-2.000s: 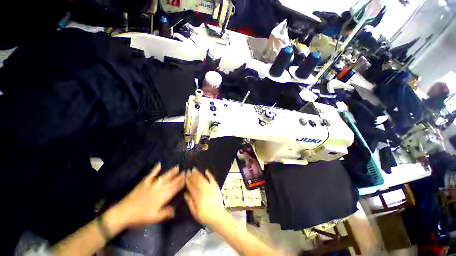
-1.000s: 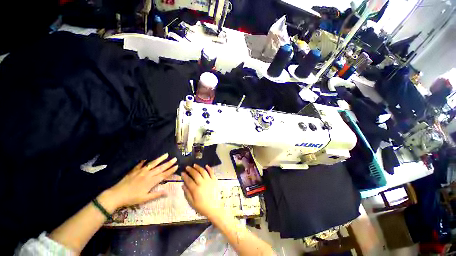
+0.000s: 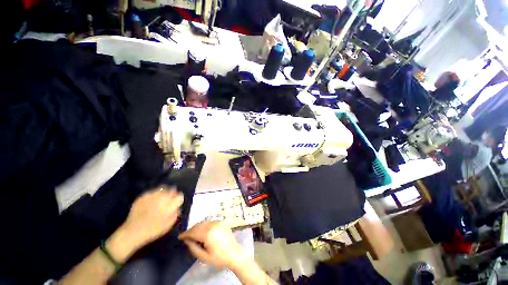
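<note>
A dark garment piece (image 3: 186, 180) lies under the needle end of the white sewing machine (image 3: 245, 131) and hangs over the front edge towards the lap. My left hand (image 3: 153, 211) lies on the dark cloth below the needle, its fingers curled and blurred; whether it grips the cloth is unclear. My right hand (image 3: 213, 243) is at the cloth's right edge, nearer the lap, with thumb and fingertips together at that edge. The exact grip is blurred. The presser foot area (image 3: 177, 164) is small and partly unclear.
A smartphone (image 3: 248, 180) lies on the machine bed. Stacked dark panels (image 3: 314, 200) lie right of it, with a teal basket (image 3: 374, 158) beyond. A rumpled dark heap (image 3: 55, 106) fills the left. Dark thread cones (image 3: 273, 62) stand behind. A person's arm (image 3: 376, 225) shows at lower right.
The view has shifted, so the machine sits further left. Dark cloth again covers the bed left of the phone and hangs over the edge. My hands are lower, nearer the lap, with fingers more curled.
</note>
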